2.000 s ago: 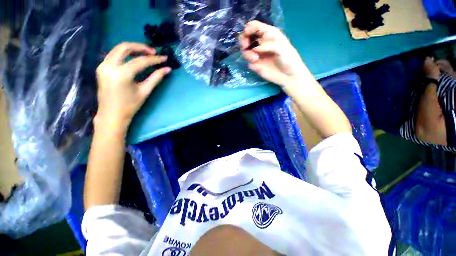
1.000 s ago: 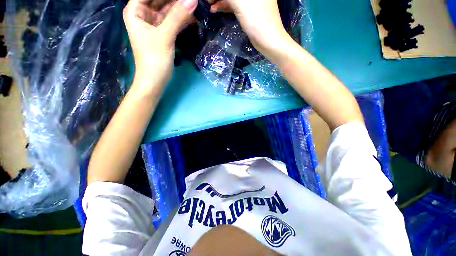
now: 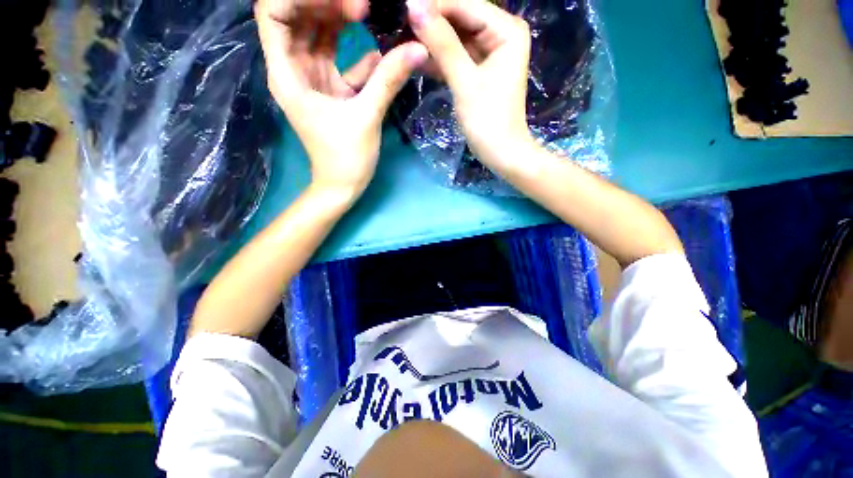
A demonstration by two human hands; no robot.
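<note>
A black housing point(image 3: 388, 17) shows between my hands at the top edge of the view, partly cut off and blurred. My left hand point(image 3: 341, 107) is left of it, thumb extended below it and fingers curled, and seems to hold it. My right hand point(image 3: 482, 79) is at its right, thumb tip close against it and fingers bent; whether it holds a small piece is hidden. The clear parts bag point(image 3: 561, 107) full of black pieces lies behind and beneath my right hand.
At left, a cloudy liner bag point(image 3: 122, 247) lies over black parts beside cardboard point(image 3: 47, 210). At right, black parts point(image 3: 762, 65) stand in rows on a cardboard sheet point(image 3: 823, 103). Blue crates point(image 3: 706, 257) are below the edge of the green bench point(image 3: 655, 103). Part of another person shows at far right.
Both hands have come together from apart, at the black housing. Since one second ago they have shifted right in view. The bags and cardboard also sit further right and lower, as the view has shifted.
</note>
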